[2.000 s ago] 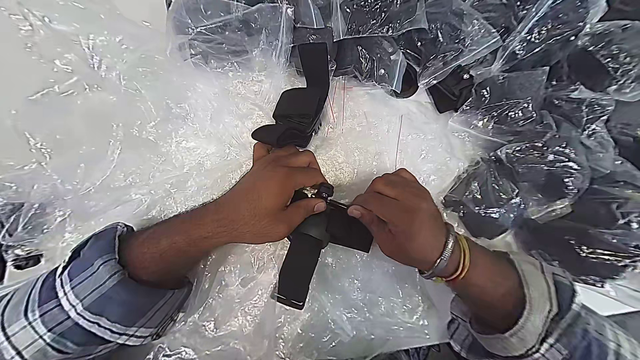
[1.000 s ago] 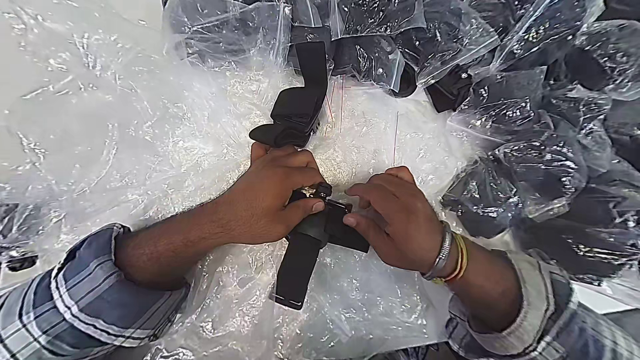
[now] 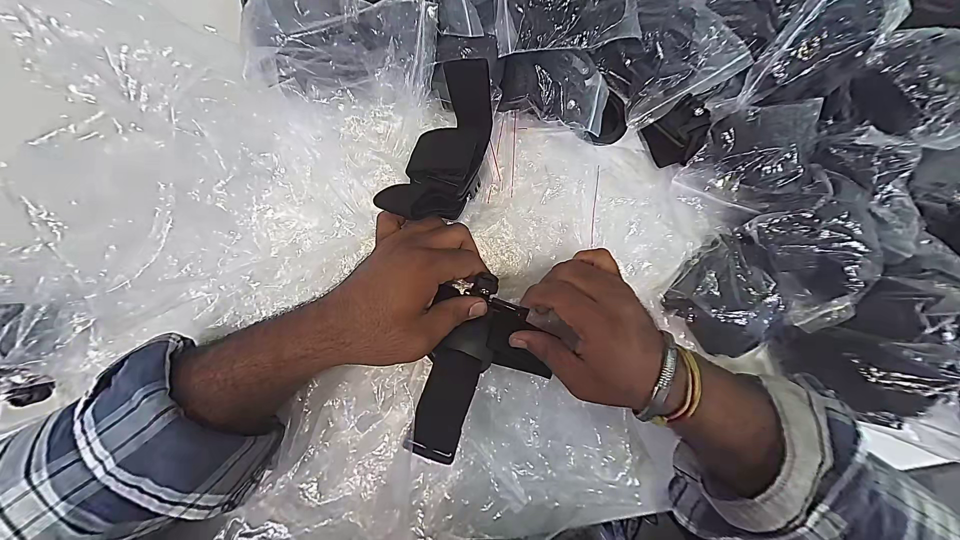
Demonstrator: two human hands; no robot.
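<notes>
My left hand (image 3: 420, 292) grips a black strap assembly (image 3: 448, 401) by a small dark fitting with a shiny metal part (image 3: 465, 287), held between thumb and fingers. Close on its right, my right hand (image 3: 592, 326) has its thumb and fingers around a flat black piece (image 3: 517, 337) of the same assembly. One strap end hangs toward me below the hands. Beyond my left hand, a folded black strap (image 3: 450, 154) reaches away from me; my fingers hide whether it joins the held part.
Clear plastic bags (image 3: 187, 202) cover the work surface. Several clear bags with black items inside (image 3: 810, 255) lie piled along the far side and the right. A black item (image 3: 677, 133) shows among them. Another dark item (image 3: 30, 391) lies at the left edge.
My right hand's fingers have shifted slightly around the black piece. My left hand keeps its grip in the same place.
</notes>
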